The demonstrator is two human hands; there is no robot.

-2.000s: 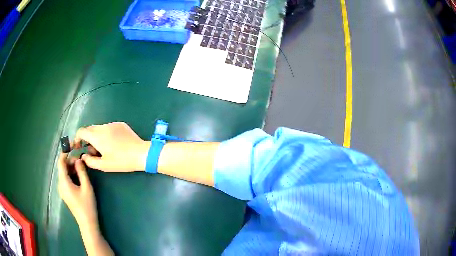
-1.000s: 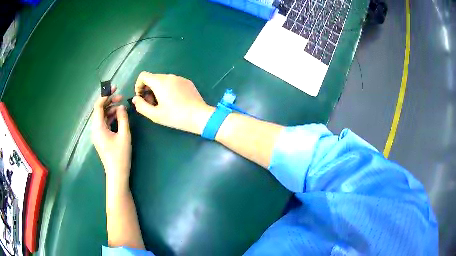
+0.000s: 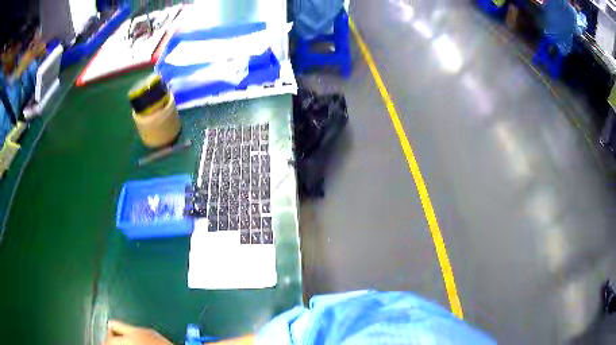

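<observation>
My right hand (image 3: 135, 334) is at the bottom edge, cut off. Only its upper part shows, so I cannot tell what its fingers hold. The blue wrist strap (image 3: 193, 334) shows beside it. My left hand is not in view. A white sheet (image 3: 233, 263) with rows of small black rectangles lies on the green mat near its right edge. The small blue open bin (image 3: 124, 219) stands against the sheet's left side, with clear or whitish bits inside. A few black pieces (image 3: 196, 201) lie where bin and sheet meet.
Beyond the bin stand tape rolls (image 3: 159, 126) and a thin rod (image 3: 164, 153). Further back are a large blue tray (image 3: 275, 71) and a red-edged white panel (image 3: 128, 46). A dark bag-like object (image 3: 321, 135) is beside the bench. People sit at left and far away.
The view has swung up and along the bench. My left hand and the small black piece have left the picture, and my right hand is now cut off at the bottom.
</observation>
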